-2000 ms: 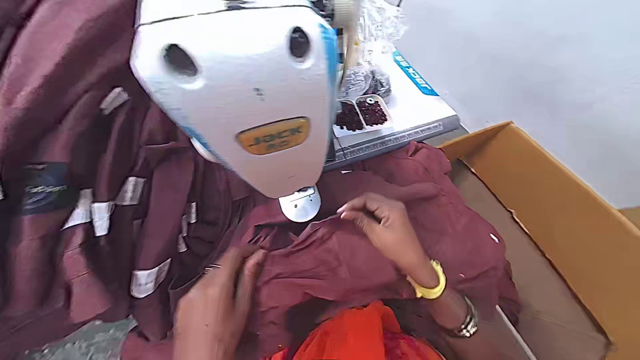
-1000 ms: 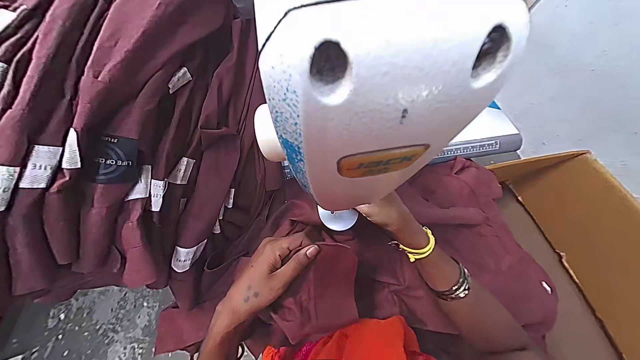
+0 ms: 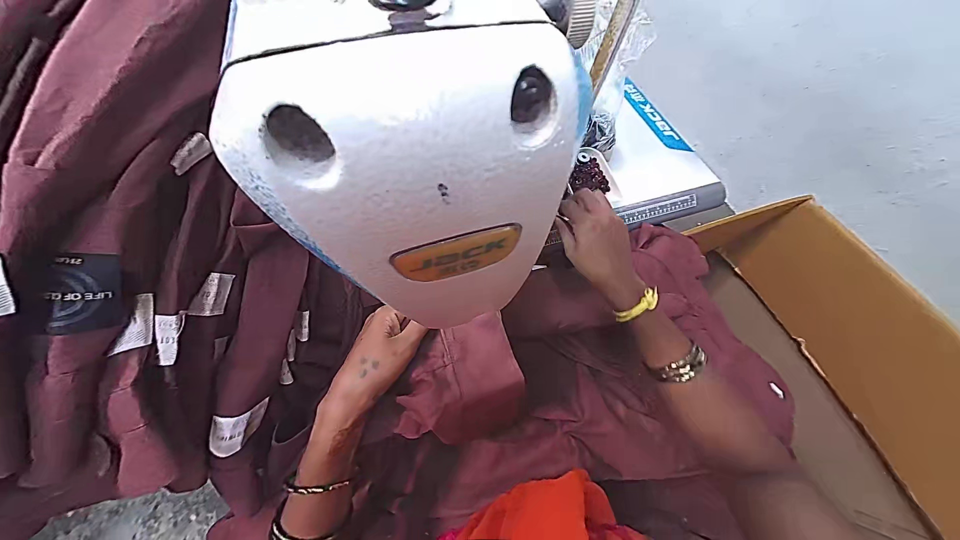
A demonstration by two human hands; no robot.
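The white head of a Jack sewing machine (image 3: pixel 420 172) fills the upper middle and hides its needle area. Below its tip, my left hand (image 3: pixel 382 349) pinches a maroon garment (image 3: pixel 480 382), its fingertips partly hidden by the machine. My right hand (image 3: pixel 598 236), with a yellow band at the wrist, is at the near edge of a small white tray of dark red buttons (image 3: pixel 589 174). Its fingers are bent, and whether they hold a button cannot be made out. More of the maroon cloth lies under both forearms.
Several maroon garments (image 3: pixel 112 390) with white tags hang in a row at the left. An open cardboard box (image 3: pixel 862 322) stands at the right. Behind the buttons is the machine's white bed (image 3: pixel 675 176) with a ruler strip, and a clear plastic bag (image 3: pixel 634 37).
My right hand has moved from the cloth by the machine's tip to the button tray. My left hand remains on the garment near the machine. The view has shifted.
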